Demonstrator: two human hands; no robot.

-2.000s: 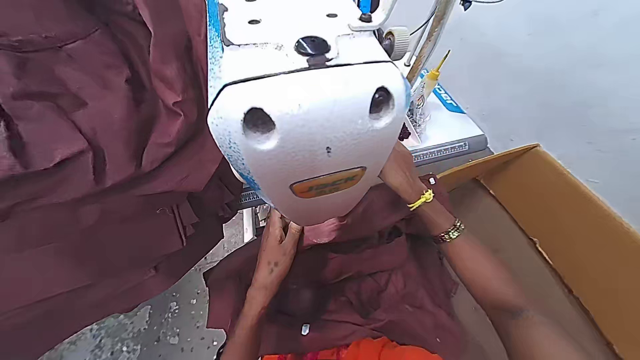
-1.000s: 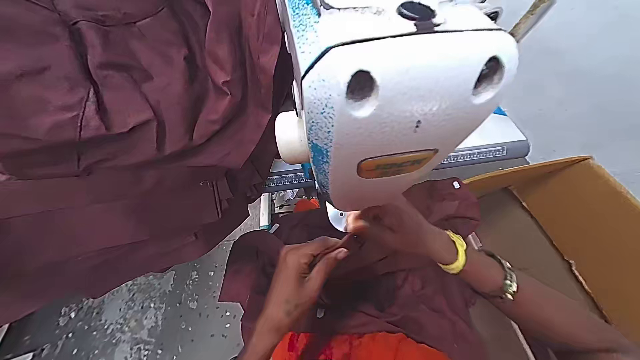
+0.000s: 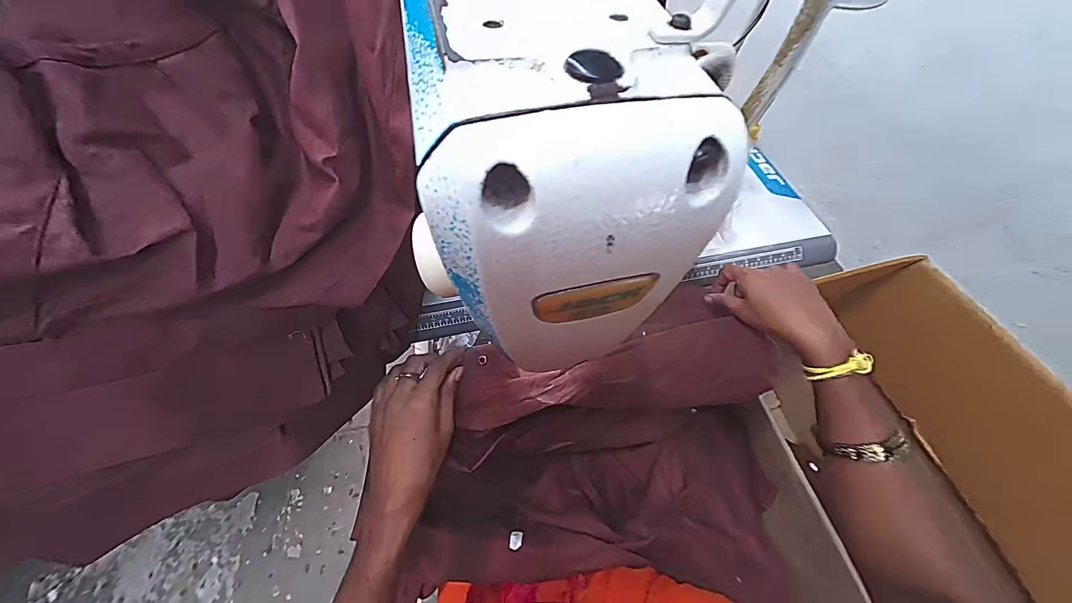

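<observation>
A white Jack sewing machine head (image 3: 586,226) hangs over a maroon fabric piece (image 3: 611,377) and hides the needle area. My left hand (image 3: 419,402), with a ring, lies at the fabric's left edge by the machine bed, fingertips on the cloth. My right hand (image 3: 766,306), wearing a yellow wrist band and a metal bracelet, has its fingers curled at the fabric's upper right edge, beside the ruler strip (image 3: 754,261) on the bed. Thumb and fingers there appear to pinch the cloth. More of the maroon fabric drapes down over an orange garment on my lap.
A large heap of maroon cloth (image 3: 167,209) fills the left side, close to the machine. On the right stands an open cardboard box (image 3: 963,377), with my right forearm across its near part. Speckled grey floor (image 3: 285,519) shows at the lower left.
My hands were close together below the machine head one second ago; now they are wide apart, the right one up and to the right. The fabric is spread between them.
</observation>
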